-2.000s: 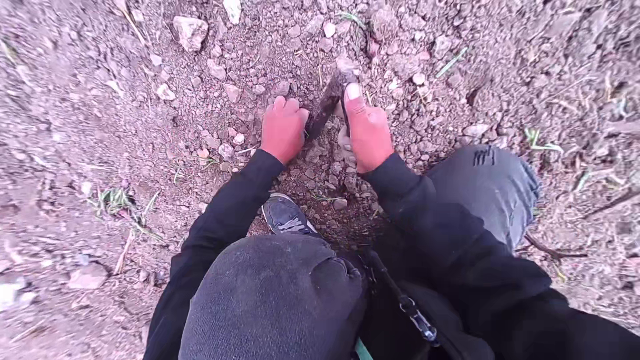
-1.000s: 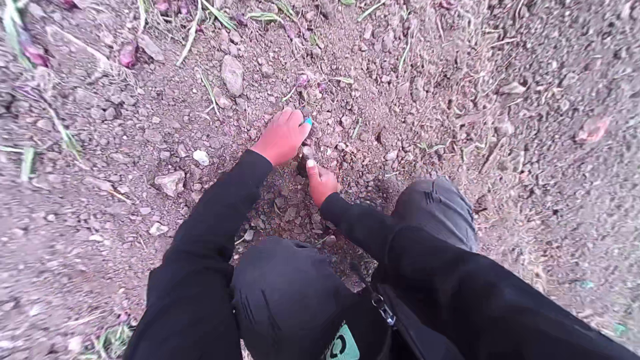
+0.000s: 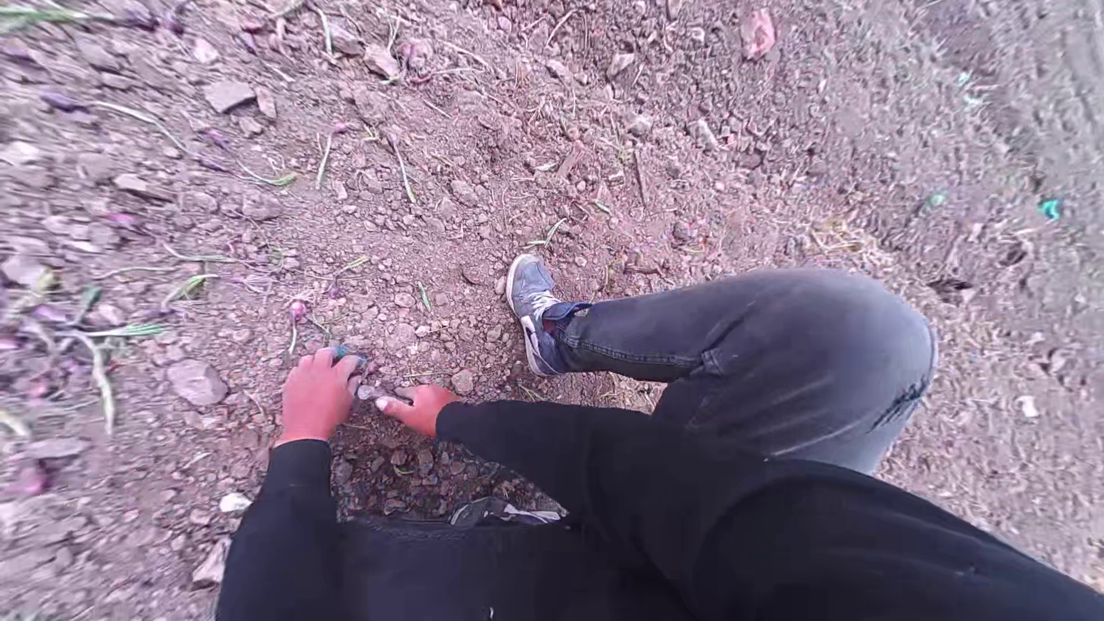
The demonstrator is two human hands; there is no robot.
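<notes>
Low over the stony soil, my left hand has its fingers curled downward, and a bit of teal shows at its fingertips. Whether it grips anything is hidden. My right hand is closed just to its right, with the thumb along a small pale-ended object that points to my left hand. What that object is cannot be told. A small red onion bulb with a thin stalk lies on the soil just above my left hand.
Red onions with green stalks lie scattered at the left. Stones, such as a flat one, dot the soil. My sneaker stands right of the hands, with my bent knee further right. Dry straw lies beyond.
The view has shifted a lot. Two seconds ago both hands were at a dark, elongated object; now only a small pale end shows between them. My right leg now extends out sideways.
</notes>
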